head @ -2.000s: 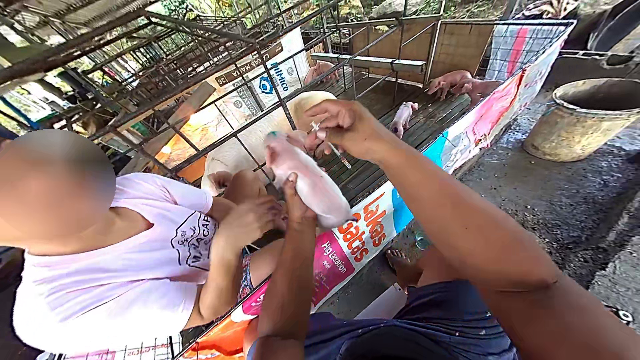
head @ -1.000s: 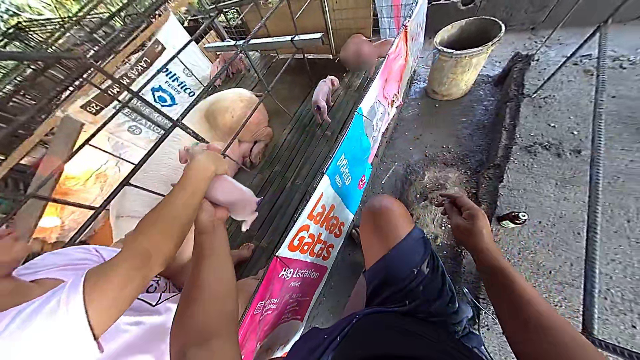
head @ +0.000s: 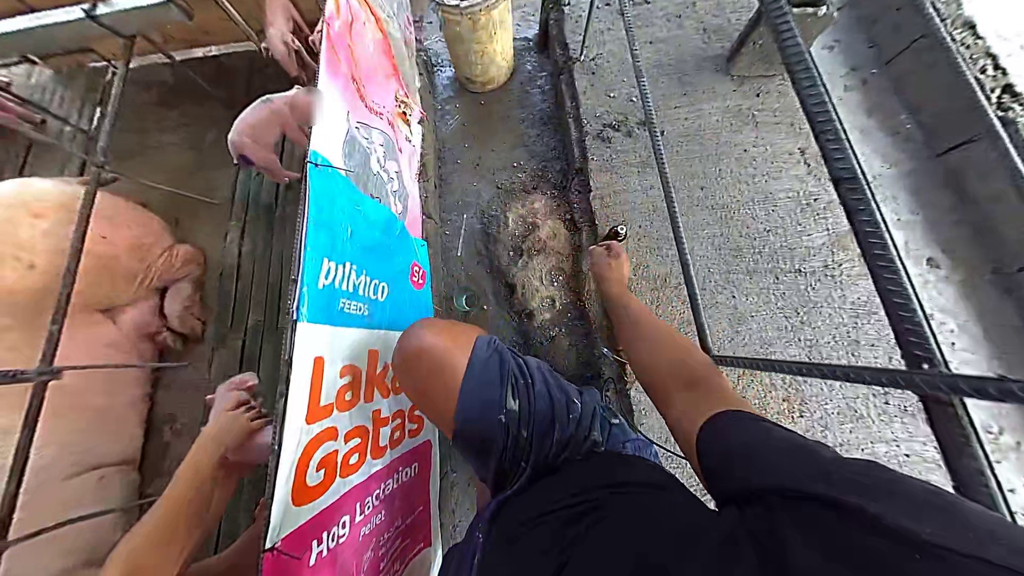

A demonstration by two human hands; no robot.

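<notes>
My right hand [head: 610, 262] is low over the concrete edge, fingers bunched at a small dark bottle [head: 616, 233]; whether they grip it is unclear. Beyond the feed-sack barrier [head: 364, 288], a lighter forearm ends in a hand [head: 234, 412] beside something pinkish, partly hidden. It seems to be the other person's; my left hand cannot be made out clearly there. A piglet [head: 268, 132] with a purple mark stands on the slatted floor. The large pig [head: 72, 264] lies at the left.
Rebar bars [head: 856, 184] cross the right side, and wire mesh [head: 76, 264] the left. A dirty bucket [head: 478, 44] stands at the top. My bent knee [head: 436, 360] is beside the barrier. A concrete trough [head: 920, 136] runs along the far right.
The view has swung far to the right and down. My right hand has moved from up at the piglet, down past my knee, to the dark bottle on the ground.
</notes>
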